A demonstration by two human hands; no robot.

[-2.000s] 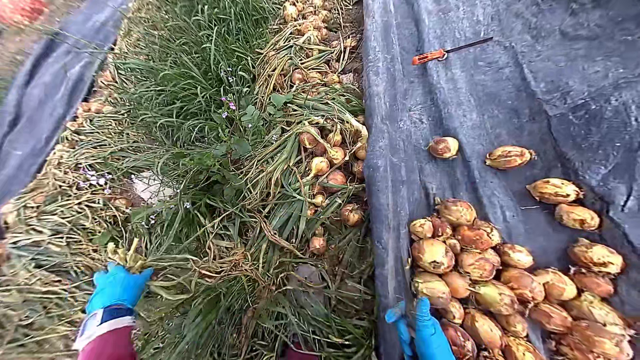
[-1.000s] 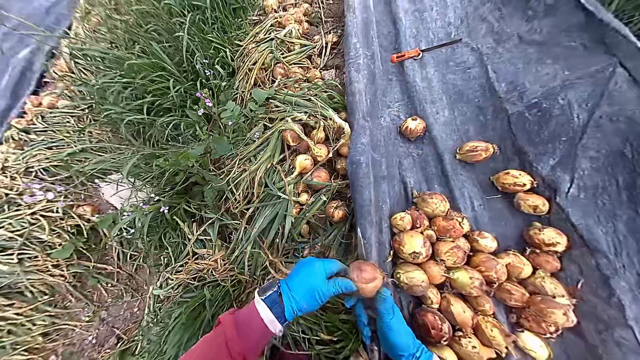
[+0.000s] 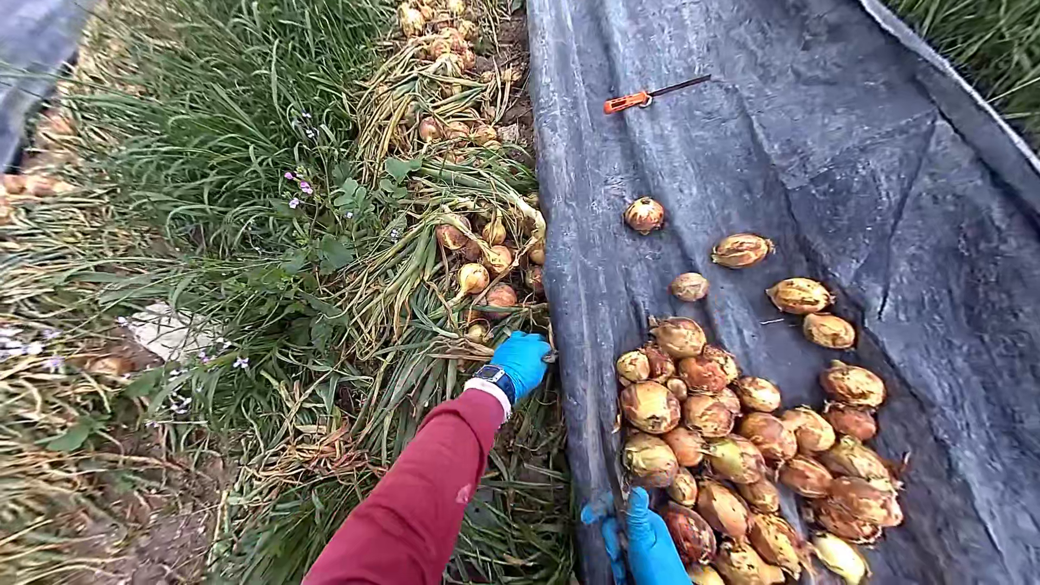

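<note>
My left hand, in a blue glove with a watch at the wrist, reaches to the dried onion leaves beside the edge of the dark ground sheet. Its fingers are bent and partly hidden, so their hold is unclear. Just beyond it lie onions with tops. My right hand, also blue-gloved, is low over the sheet, closed around a narrow dark blade that points away from me. The heap of trimmed onions is right beside it. A small onion sits apart, beyond the heap.
An orange-handled tool with a thin dark blade rests on the sheet's far part. Several loose onions lie between it and the heap. Tall grass and weeds grow left of the onion row; another dark sheet shows at the far left.
One second ago my left hand held an onion beside my right hand; now it is at the leaves without that onion. A small onion has appeared on the sheet beyond the heap.
</note>
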